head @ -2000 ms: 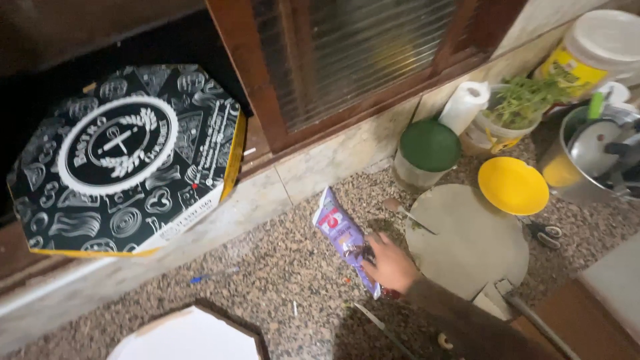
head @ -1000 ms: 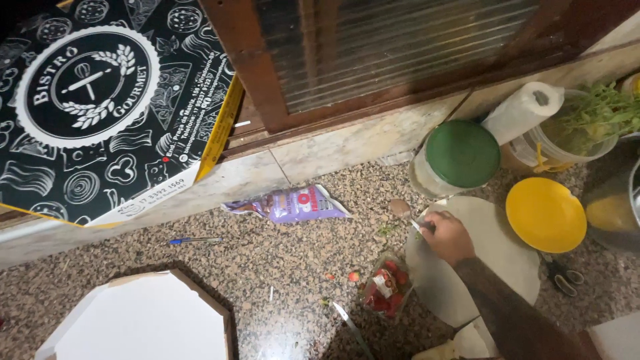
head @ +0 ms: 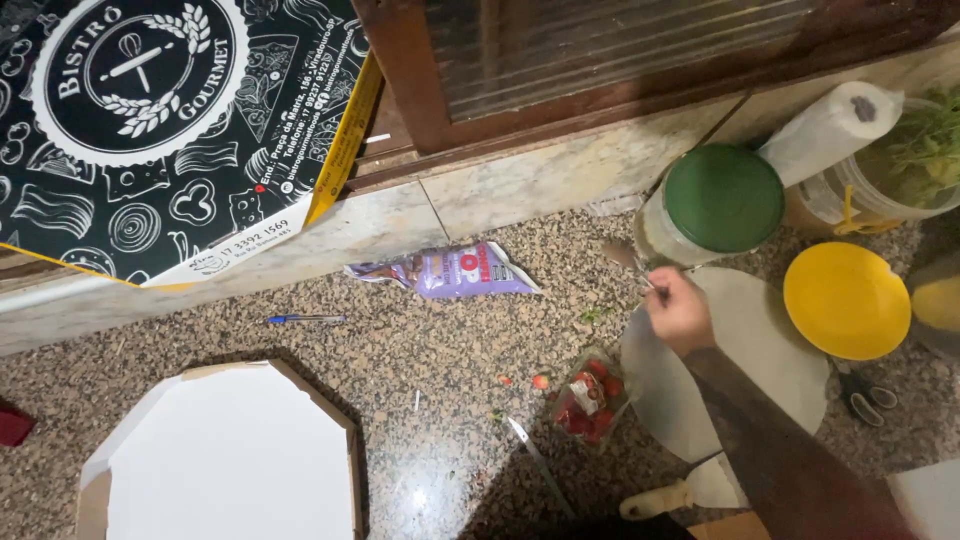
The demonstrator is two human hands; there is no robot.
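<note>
My right hand (head: 681,311) grips the handle of a spoon (head: 621,255) over the edge of a round grey board (head: 750,352). The spoon's bowl is brown and points left, close to a tub with a green lid (head: 724,199). A purple plastic bag (head: 469,271) lies against the backsplash to the left. Below the hand and to its left, a clear punnet of strawberries (head: 591,401) touches or nearly touches the board. A knife (head: 540,465) lies beside it, near small strawberry pieces (head: 540,381). My left hand is not visible.
An open white pizza box (head: 232,457) lies at the lower left, below a blue pen (head: 307,319). A closed black pizza box (head: 142,97) is on the sill. At the right are a yellow plate (head: 847,300), scissors (head: 866,397), a plastic-wrapped roll (head: 832,131) and a scraper (head: 690,495).
My right hand has left the purple bag, which now lies near the backsplash, and has taken hold of the spoon. The spoon was lying by the green-lidded tub. The view has shifted.
</note>
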